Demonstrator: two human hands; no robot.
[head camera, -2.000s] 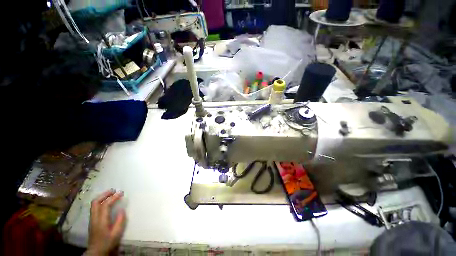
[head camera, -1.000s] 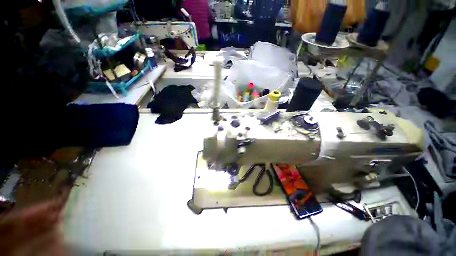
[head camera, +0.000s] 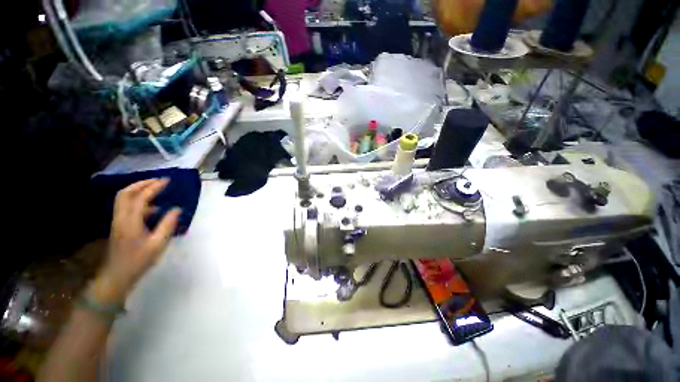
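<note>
My left hand (head camera: 142, 224) reaches in from the lower left, a band around its wrist. Its thumb and fingers are apart over the right end of the dark navy cloth pile (head camera: 185, 195) at the table's far left. I see no cloth gripped; whether the fingertips touch the pile cannot be told. My right hand is out of the picture. The cream-white sewing machine (head camera: 403, 227) stands on the white table (head camera: 201, 313). No cloth shows in its bright needle area (head camera: 322, 285).
Black-handled scissors (head camera: 395, 285) and a lit smartphone (head camera: 453, 302) with a cable lie by the machine. A crumpled black cloth (head camera: 253, 160) lies behind the navy pile. A blue basket rack (head camera: 168, 138) stands back left. A grey rounded shape (head camera: 615, 358) shows bottom right. People show behind.
My left hand was low over the table's front left, then out of view, and is now farther back over the navy pile. The camera view has shifted slightly.
</note>
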